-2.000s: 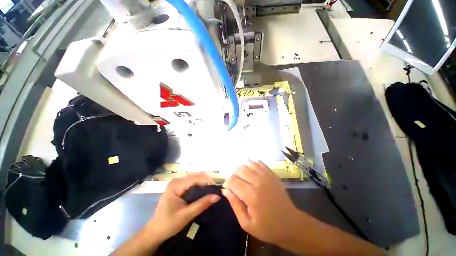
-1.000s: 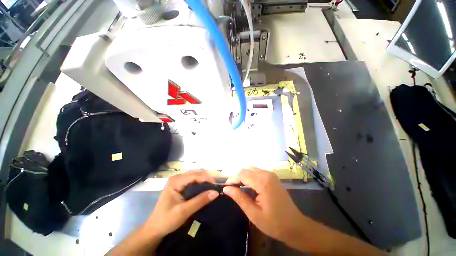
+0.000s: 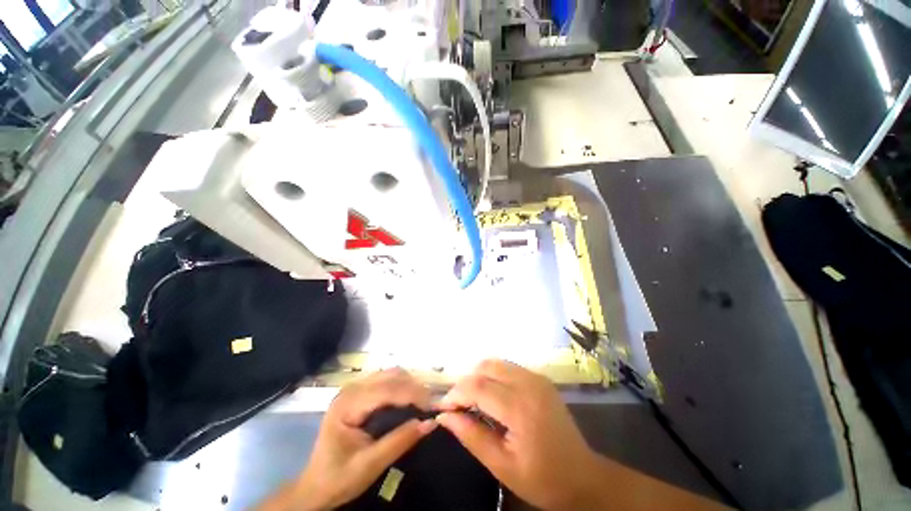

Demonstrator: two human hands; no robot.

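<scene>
A black bag piece (image 3: pixel 440 469) with a small yellow patch (image 3: pixel 392 485) is at the bottom centre, its lower part cut off by the picture's edge. My left hand (image 3: pixel 375 429) pinches its top edge between thumb and fingers. My right hand (image 3: pixel 509 424) pinches the same edge just to the right, at a narrow dark bit. The fingertips of both hands nearly touch and hide most of that bit. A pale zip line shows below my right hand. Both hands are in front of the clamp plate (image 3: pixel 596 329) with yellow-taped edges.
The white machine head (image 3: pixel 330 160) with a blue hose (image 3: pixel 425 130) stands ahead. Black bag pieces (image 3: pixel 235 309) lie heaped at left. Dark snips (image 3: pixel 604 354) with a black cord lie right of the plate. A screen (image 3: pixel 839 85) and a hanging black piece (image 3: pixel 834 259) are at right.
The view has tilted, so the machine and hands sit lower in the picture. My right hand's fingers have shifted to a close pinch beside my left. Both hands keep hold of the black piece.
</scene>
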